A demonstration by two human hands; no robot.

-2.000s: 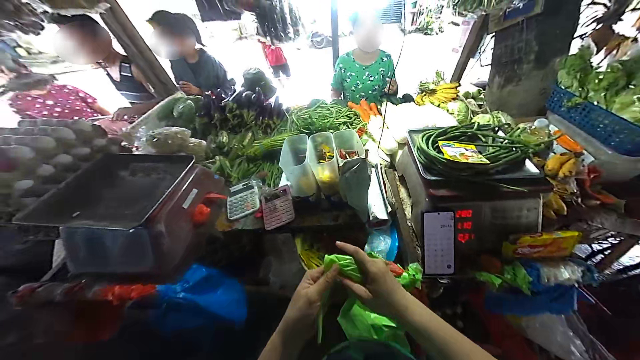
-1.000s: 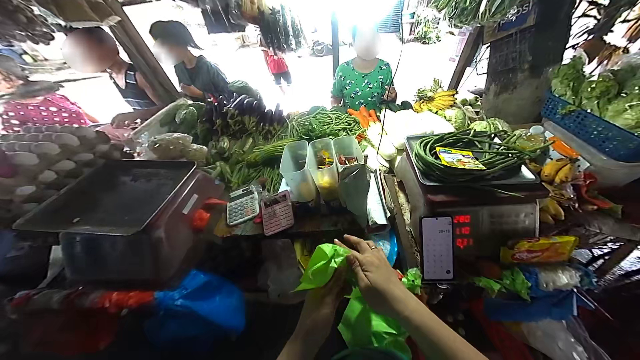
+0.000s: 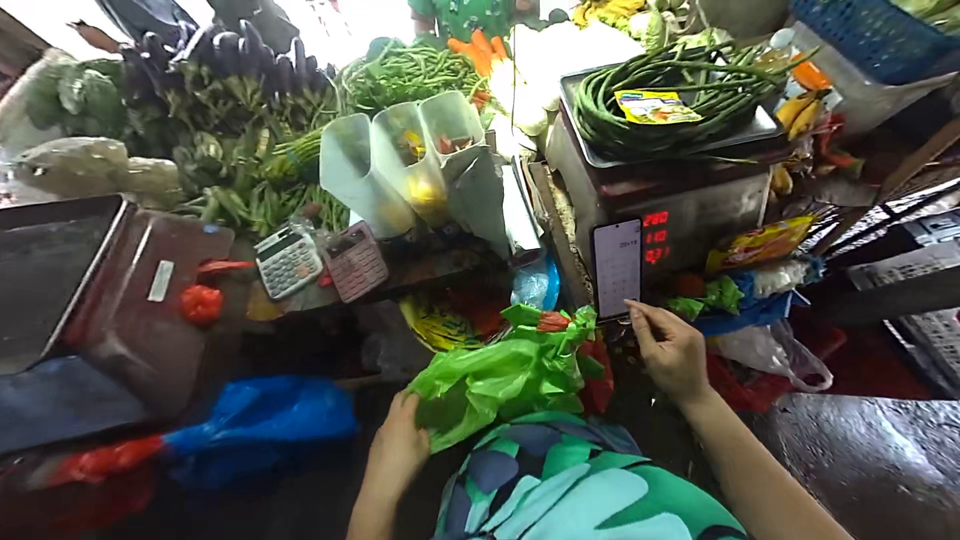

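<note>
My left hand [image 3: 401, 435] holds a green plastic bag [image 3: 472, 382] by its left edge, low in front of my body. My right hand [image 3: 667, 349] has a fingertip at the bottom of a smartphone [image 3: 616, 266], which stands upright against a digital scale [image 3: 675, 202] with red digits. Coiled long green beans [image 3: 600, 105] lie on the scale's metal pan, with a yellow packet [image 3: 657, 106] on top. More green bags, tied with red, hang behind the held one.
Two calculators [image 3: 289, 261] lie left of clear plastic bins [image 3: 397, 169]. A second scale [image 3: 157, 285] stands at the left, above a blue plastic bag [image 3: 262, 412]. Eggplants [image 3: 240, 60], green beans [image 3: 412, 75] and carrots [image 3: 480, 52] are piled behind. A person in green [image 3: 469, 19] stands beyond.
My hands have moved apart. The right one has left the green bag and gone to the phone, while the left one keeps the bag. The view has tilted down.
</note>
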